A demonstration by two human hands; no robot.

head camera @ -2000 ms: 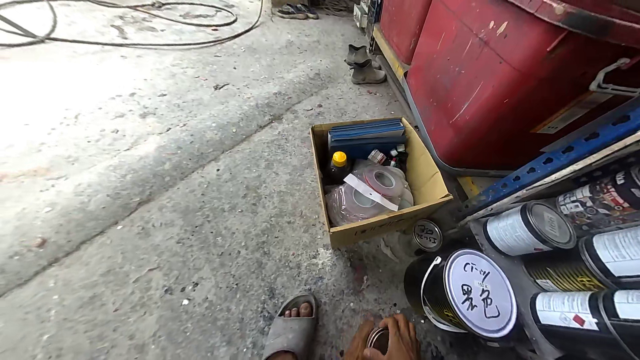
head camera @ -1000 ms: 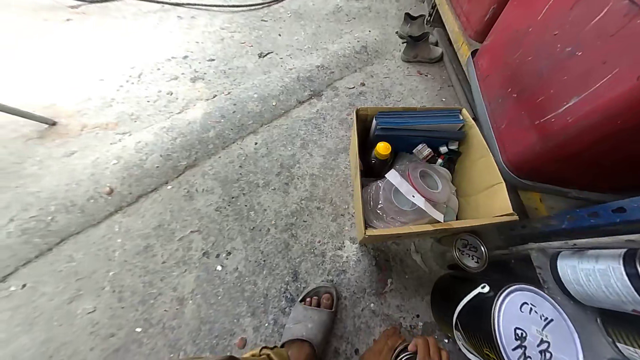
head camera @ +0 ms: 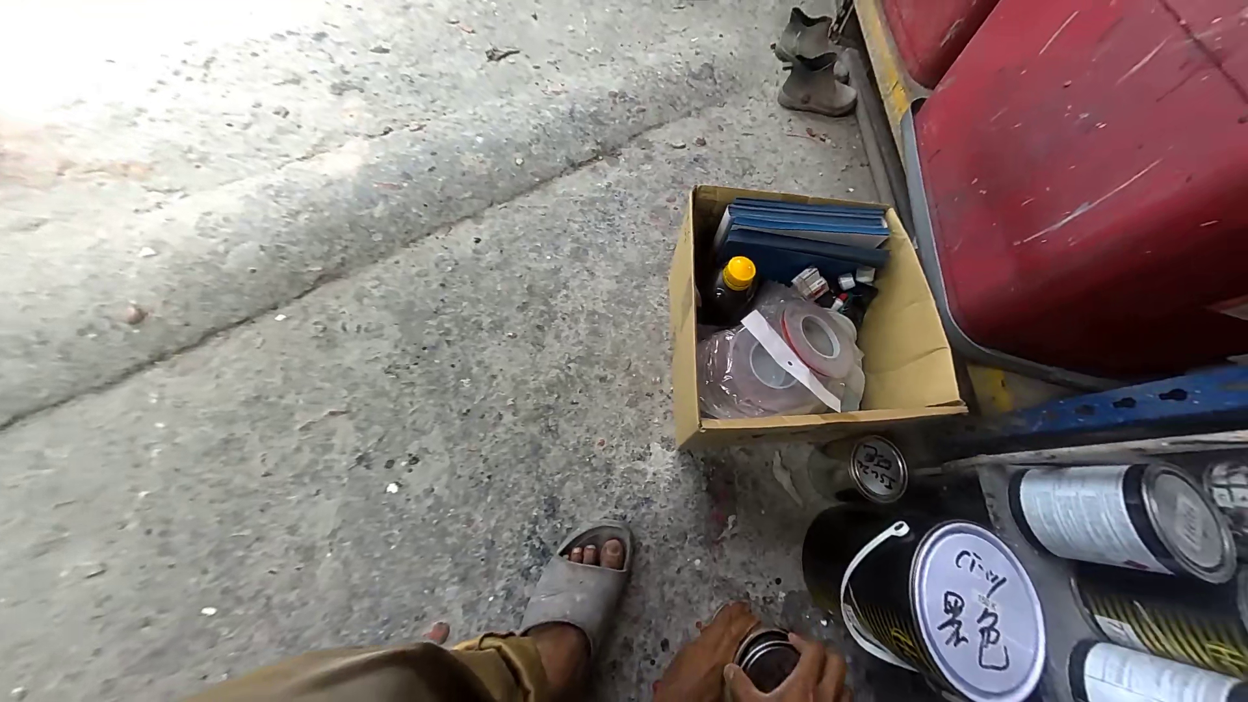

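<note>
At the bottom edge, my left hand (head camera: pixel 707 655) and my right hand (head camera: pixel 804 673) are both closed around a small round metal can (head camera: pixel 767 660) with a dark top. A black pail (head camera: pixel 863 575) with a white handle and a handwritten white lid stands just right of my right hand. Beyond them a small can (head camera: pixel 877 468) with writing on its lid sits beside a cardboard box (head camera: pixel 819 425). The box holds blue folders or books (head camera: pixel 804 239), a dark bottle with a yellow cap (head camera: pixel 739 275) and plastic-wrapped rolls of tape (head camera: pixel 770 366).
Several paint cans (head camera: pixel 1092 517) lie on their sides at the right, below a blue metal rack beam (head camera: pixel 1121 405). Large red containers (head camera: pixel 1072 185) stand at the upper right. A pair of worn boots (head camera: pixel 817 86) is on the concrete floor near them. My sandalled foot (head camera: pixel 585 590) is left of my hands.
The view has swung left and down, so the box and cans stand farther right. My hands stay at the small can throughout.
</note>
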